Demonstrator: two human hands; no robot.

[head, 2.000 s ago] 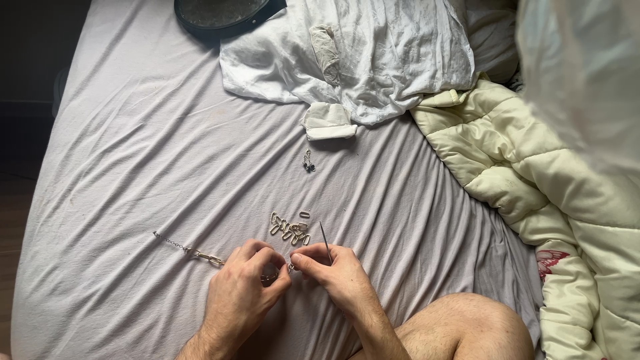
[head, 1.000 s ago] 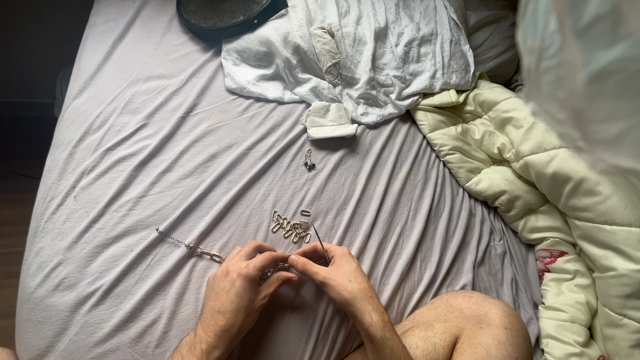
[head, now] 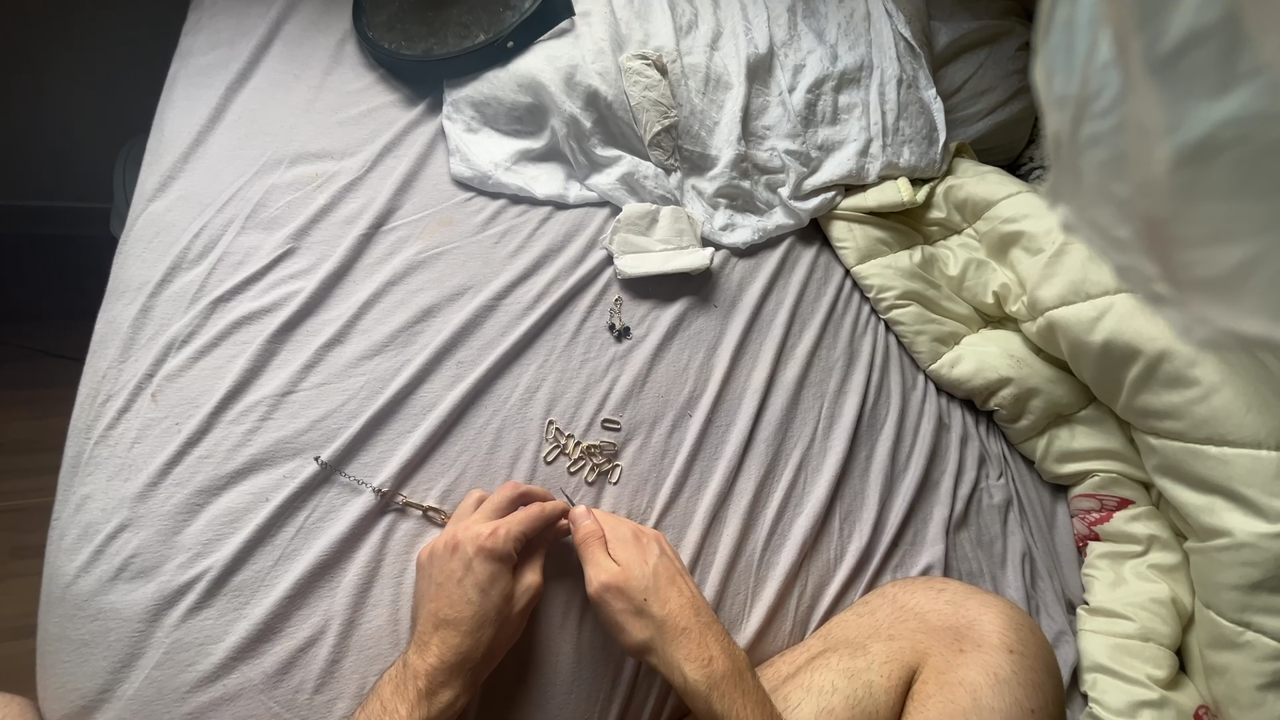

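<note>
A link chain (head: pixel 411 505) with oval gold-coloured links and a thin chain tail lies on the sheet and runs under my left hand (head: pixel 485 570), whose fingers are closed on its hidden end. My right hand (head: pixel 640 580) meets it at the fingertips and pinches a thin pointed metal tool (head: pixel 567 496), its tip showing between thumb and fingers. Whatever lies between the fingertips is hidden. Just beyond the hands sits a small pile of loose oval metal links (head: pixel 582 455), one link (head: pixel 611 424) apart from it. Farther off lies a small chain piece with dark beads (head: pixel 619 320).
The wrinkled bed sheet (head: pixel 300 330) lies beneath everything. A folded white cloth (head: pixel 658 240) rests by a crumpled white fabric (head: pixel 780 110). A dark round object (head: pixel 445 30) stands at the top, a pale yellow quilt (head: pixel 1050 330) at the right. My bare knee (head: pixel 960 640) is at lower right.
The pointed tool, which stuck up beside my right hand toward the links, now shows only a short tip between the two hands. My right hand has turned slightly.
</note>
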